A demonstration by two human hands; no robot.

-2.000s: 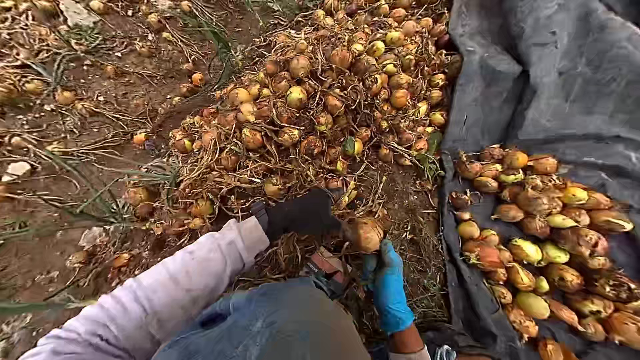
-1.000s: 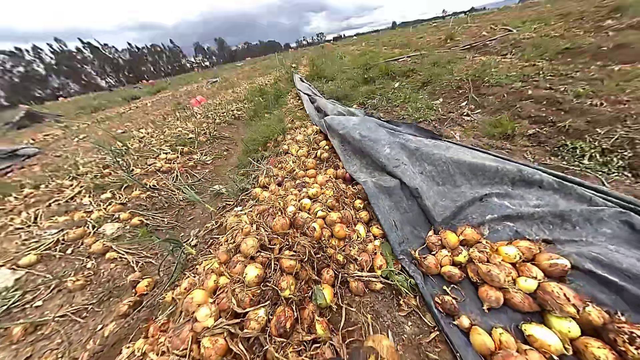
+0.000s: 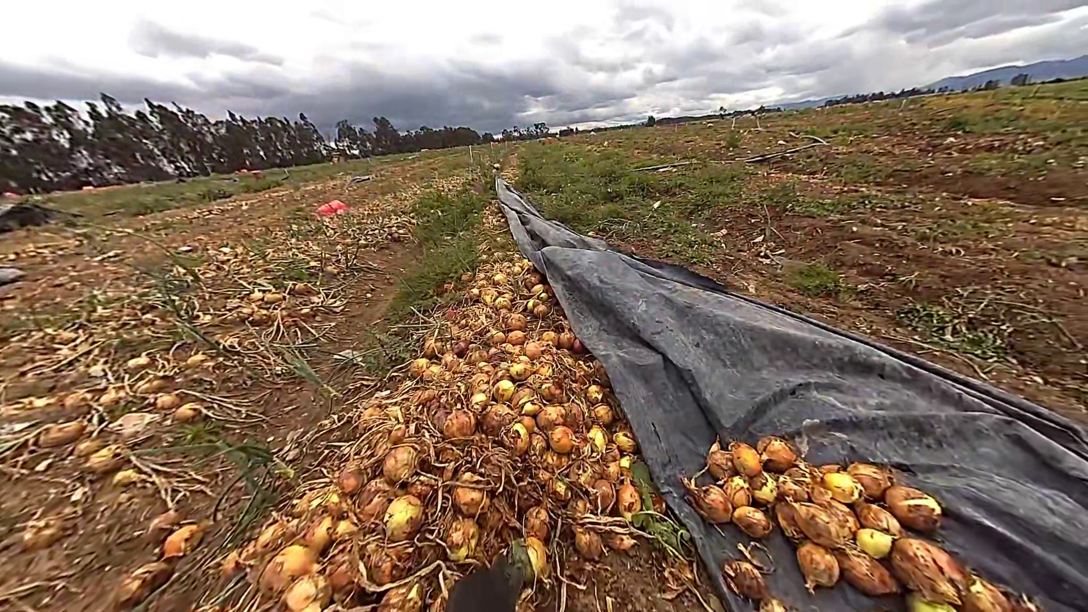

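Observation:
A dark shape at the bottom edge looks like part of my left hand (image 3: 487, 588) in its black glove. It is against the near end of a long heap of onions with dry stems (image 3: 510, 416); its fingers and anything in them cannot be made out. My right hand is out of view. To the right, a second pile of onions (image 3: 824, 518), mostly without long stems, lies on a dark grey sheet (image 3: 765, 357). A green leaf (image 3: 659, 518) lies between the heap and the sheet.
Scattered onions and dry stalks (image 3: 178, 408) cover the soil at left. Weeds (image 3: 442, 246) grow along the row. Red bags or sacks (image 3: 332, 207) stand farther off at left. The folded sheet runs away along the heap's right side, with bare soil and grass beyond.
The view has swung up from the ground to the field. Two seconds ago both gloved hands were at an onion over the heap; now only a dark part shows at the bottom edge.

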